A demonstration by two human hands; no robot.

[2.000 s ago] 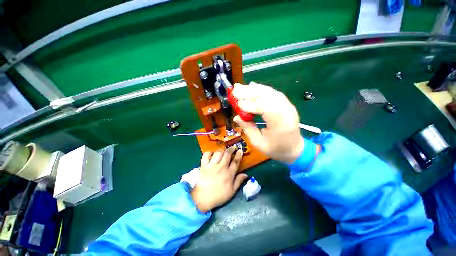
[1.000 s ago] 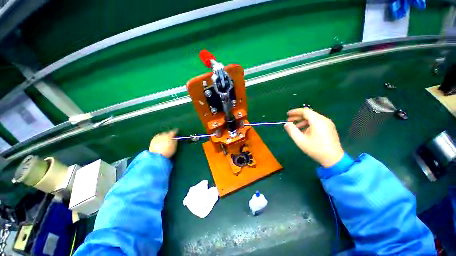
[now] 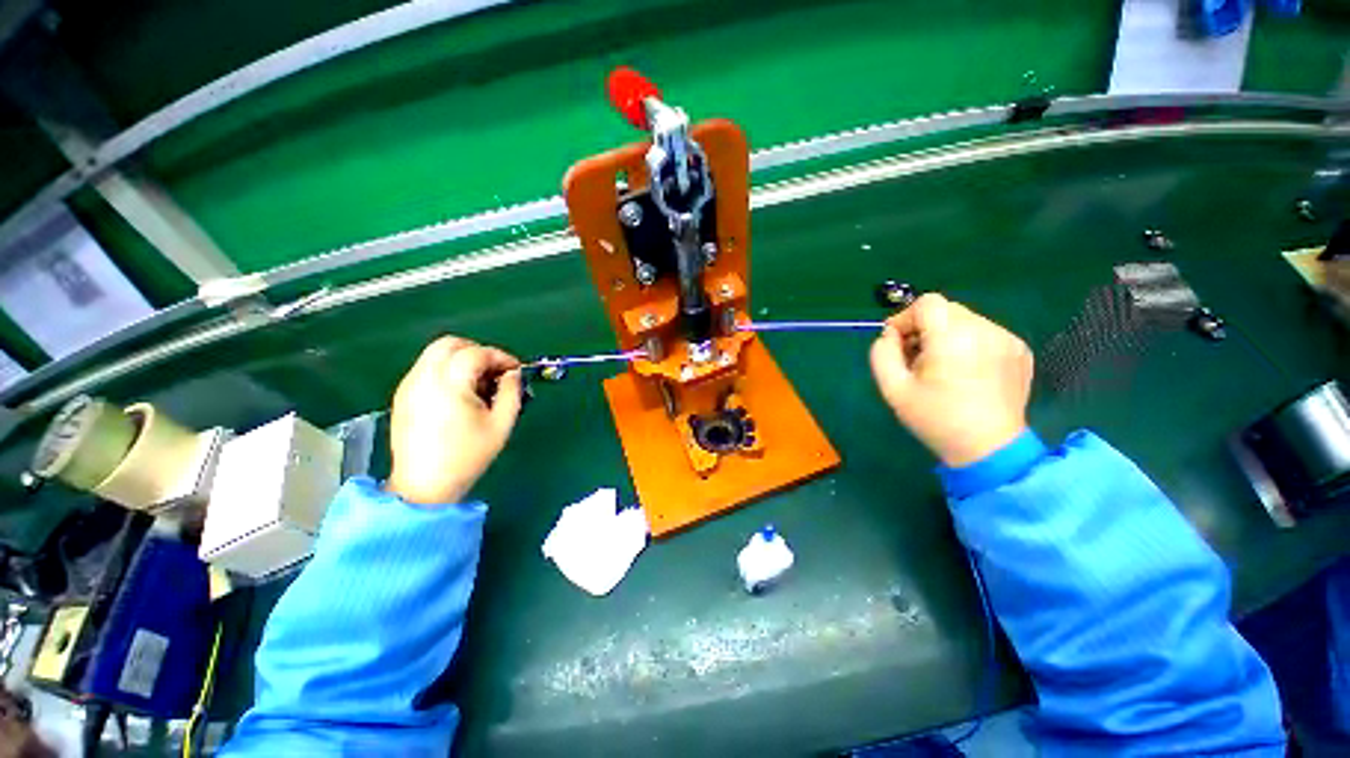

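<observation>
The orange toggle press fixture [image 3: 726,481] stands on the bench in front of me. Its red clamp handle [image 3: 632,95] points up at the top. The black plunger [image 3: 696,323] is above the black toothed nest [image 3: 721,431], whose round opening shows. Thin pale rods stick out left [image 3: 592,359] and right [image 3: 814,324] of the fixture. My left hand [image 3: 453,418] pinches the outer end of the left rod. My right hand [image 3: 955,376] pinches the outer end of the right rod. A white glue bottle with a blue tip [image 3: 766,561] stands in front of the base.
A crumpled white tissue [image 3: 595,542] lies left of the base. Small round parts lie behind the left rod [image 3: 552,369] and near my right hand [image 3: 897,293]. A grey mesh piece [image 3: 1103,329] is at right. A white box [image 3: 274,496] and cream rolls [image 3: 126,452] are at left.
My right hand has let go of the red handle, which has swung up. My left hand has left the nest. Both hands have moved out to the rod ends and now grip them.
</observation>
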